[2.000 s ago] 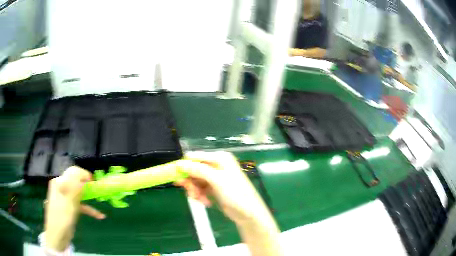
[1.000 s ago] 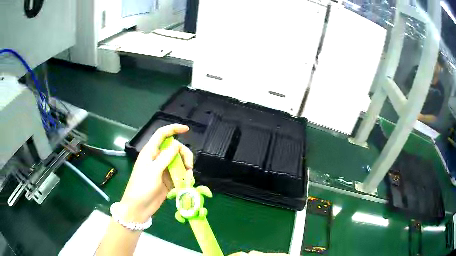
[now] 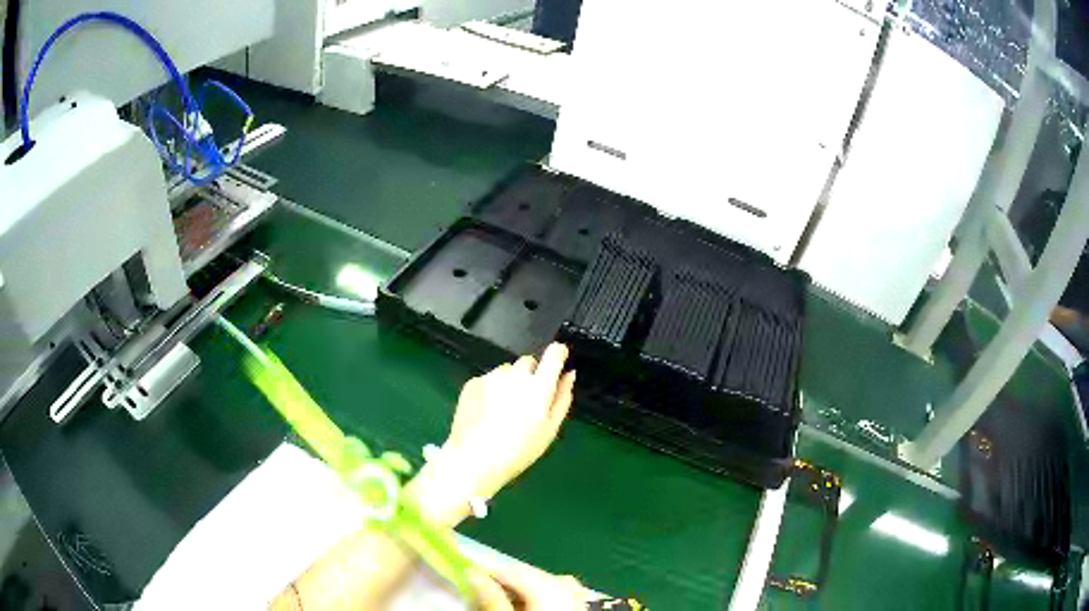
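Note:
A bright lime-green band (image 3: 299, 412) with a round turtle-like piece (image 3: 376, 487) lies slantwise over my left wrist, one end sticking out up and left. My left hand (image 3: 508, 418), with a white beaded bracelet, is palm down with loosely bent fingers, nothing seen in it. It is in front of the black tray's near edge; contact cannot be told. My right hand (image 3: 531, 590), blurred and cut off by the bottom edge, grips the band's lower end.
The black tray (image 3: 478, 281) has dark ridged stacks (image 3: 687, 316) in its right pockets and bare left pockets. A phone frame (image 3: 816, 525) lies right on the green bench (image 3: 621, 513). White mat (image 3: 257, 537) near left; machine with blue tubes (image 3: 90, 191) left; metal posts (image 3: 997, 239) right.
My left hand has let go of the band and reached right, towards the tray. The band now lies across the left wrist. My right hand has come further into view. The view has shifted left.

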